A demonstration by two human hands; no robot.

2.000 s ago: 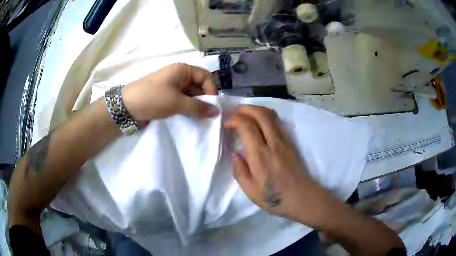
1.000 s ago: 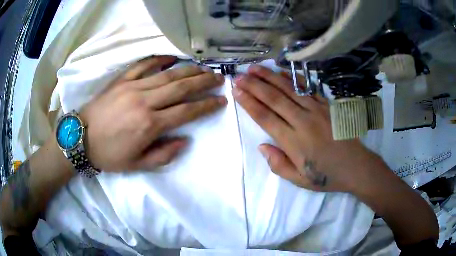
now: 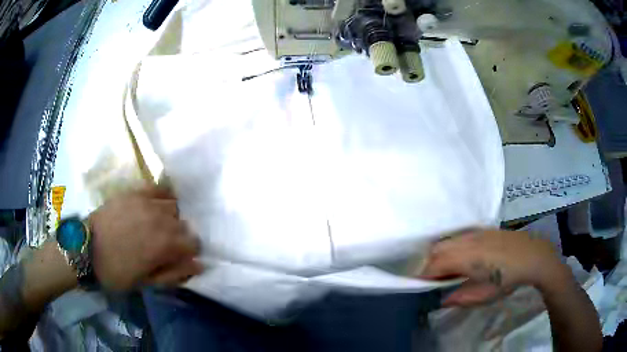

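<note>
A white cloth panel (image 3: 385,165) lies spread over the table, with a straight seam down its middle running to the presser foot (image 3: 304,81). Its near edge is folded at the table's front. My left hand (image 3: 148,237), with a watch at the wrist, is blurred and closed on the panel's near left edge. My right hand (image 3: 481,265) grips the near right edge, its fingertips partly hidden by cloth. A cream cloth part (image 3: 134,130) shows along the panel's left side.
The sewing machine head (image 3: 302,34) with ridged tension knobs (image 3: 383,58) stands at the back, above the cloth. A dark-handled bar (image 3: 159,12) lies at the upper left. A printed ruler scale (image 3: 550,186) is at the right front. Heaped white cloth (image 3: 509,320) is at both sides.
Both hands have moved from beside the presser foot back towards the wearer and apart, to the cloth's near edge. The panel now lies flatter, and more of it shows.
</note>
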